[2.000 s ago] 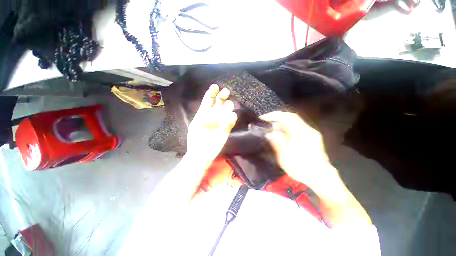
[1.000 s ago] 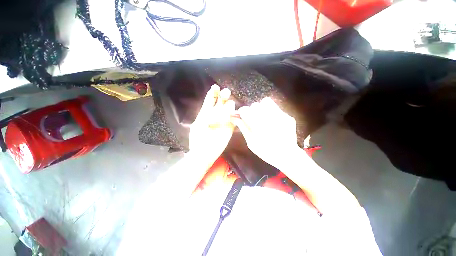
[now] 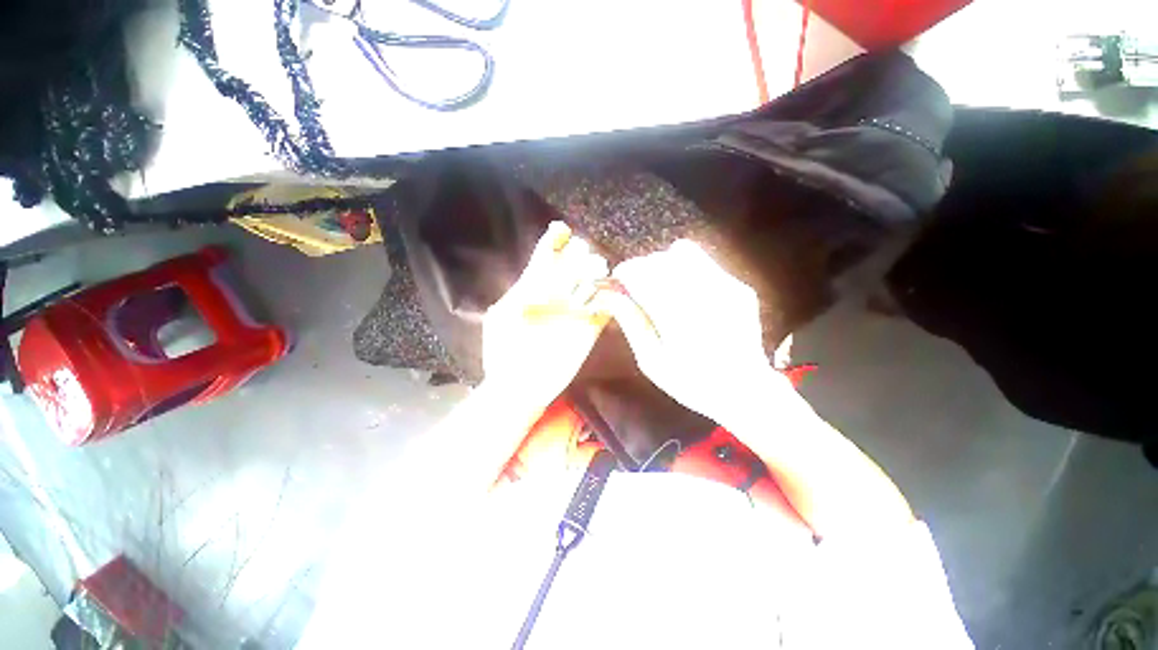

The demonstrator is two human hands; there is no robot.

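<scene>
A dark jacket [image 3: 813,165] with a speckled grey tweed strip [image 3: 622,210] lies over my lap and against the table edge. A tweed corner also hangs at the left. My left hand [image 3: 546,311] and my right hand [image 3: 686,311] meet over the jacket, their fingertips pinched together and touching. Both hands are overexposed. No needle or thread can be made out between the fingers. My left hand covers part of the cloth, and what the fingertips hold is too small and bright to tell.
White table [image 3: 610,76] ahead holds scissors loops [image 3: 425,70], black glittery trim [image 3: 241,95], a red container [image 3: 889,19] with hanging red cord, and a small metallic item [image 3: 1105,64]. A red stool [image 3: 146,337] lies on the grey floor. Dark cloth [image 3: 1041,267] hangs at right.
My right hand has moved left and up from the cloth to meet my left fingertips. The scissors and trim have shifted left in the picture as the view moved.
</scene>
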